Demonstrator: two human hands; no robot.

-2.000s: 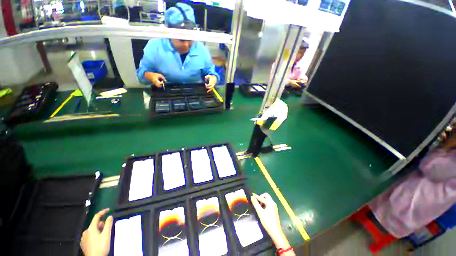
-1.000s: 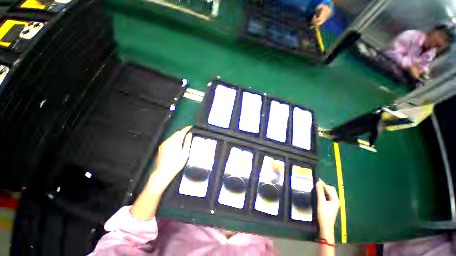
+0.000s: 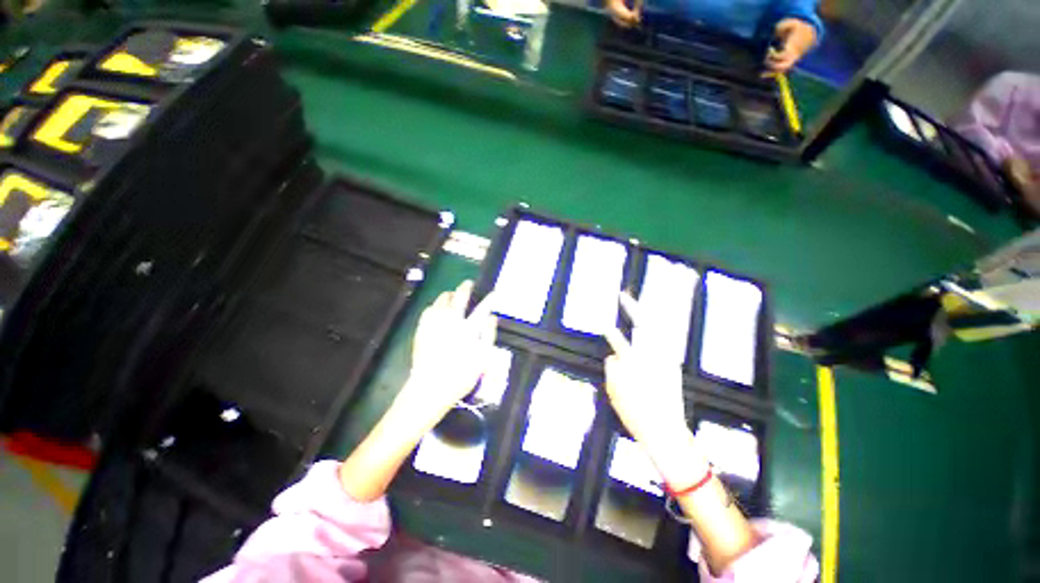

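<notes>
A black eight-pocket phone tray (image 3: 639, 362) lies on the green mat, holding lit smartphones in two rows. The back-row phones, such as the leftmost smartphone (image 3: 529, 271), show white screens. The front-row phones, such as the second smartphone (image 3: 552, 438), show white and dark wallpaper. My left hand (image 3: 453, 347) is over the tray's left side, partly covering the front-left phone, fingers apart and holding nothing. My right hand (image 3: 646, 382) is over the tray's middle, fingers apart and empty, partly covering the third column's phones. Whether the fingertips touch the screens cannot be told.
A bare-pocketed side tray (image 3: 299, 298) lies at left. Beyond it rises a tall black tray stack (image 3: 154, 245) with yellow-and-white items on top. A black bench stand (image 3: 878, 338) and yellow tape (image 3: 829, 478) are at right. A blue-sleeved person's hands hold another tray (image 3: 684, 97) opposite.
Both hands have left the tray's sides and moved in over the phones. The view has shifted, showing more of the tray stack. The front-row screens look different.
</notes>
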